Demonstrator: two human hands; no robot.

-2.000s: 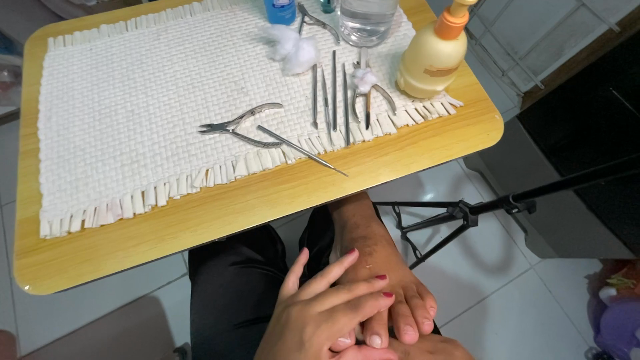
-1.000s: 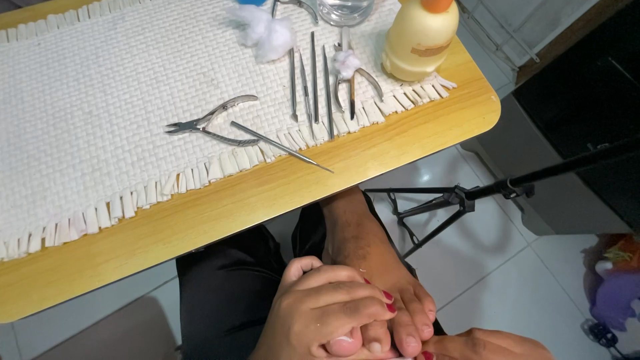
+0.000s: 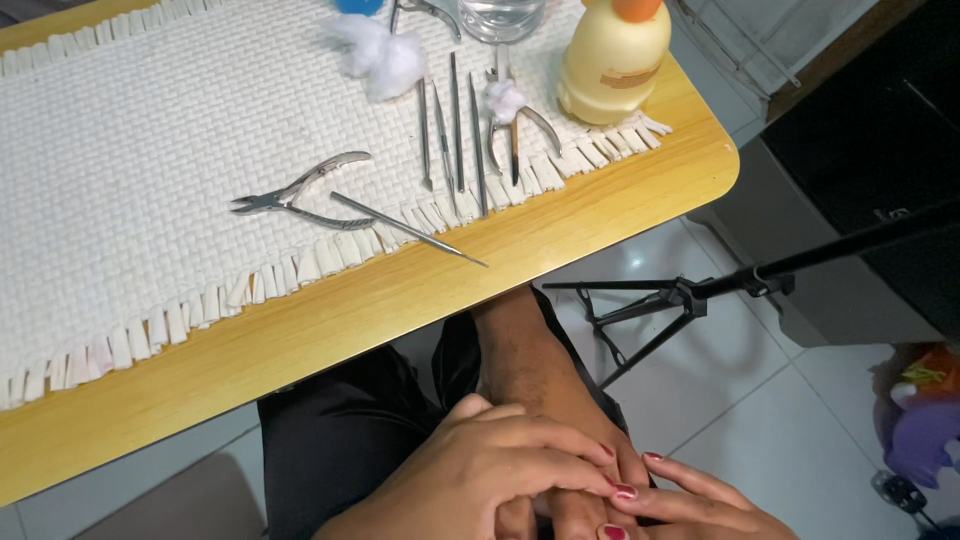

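Note:
A bare foot (image 3: 544, 375) rests below the table edge. My left hand (image 3: 480, 465) lies curled over its toe side, fingertips on the toes. My right hand (image 3: 697, 502) touches the toes from the right, its fingertips meeting those of my left. Both hands have red nail polish, and part of the toes is hidden beneath them. On the woven white mat (image 3: 150, 165) above lie a metal cuticle nipper (image 3: 281, 201), a thin metal tool (image 3: 409, 229) across the fringe and several slim metal tools (image 3: 457, 124). Cotton (image 3: 504, 101) sits on a second nipper (image 3: 538, 124).
The wooden table's edge (image 3: 600, 217) crosses above the foot. On it stand a cream bottle (image 3: 615, 67) with an orange top, a clear container of liquid (image 3: 501, 19) and cotton wool (image 3: 382, 56). A black tripod (image 3: 686, 292) stands right of the foot, near purple and orange items (image 3: 922, 442).
My left hand, spread two seconds ago, has curled over the toes. My right hand, reaching in from the lower right, now has its fingertips against the toes beside my left fingertips.

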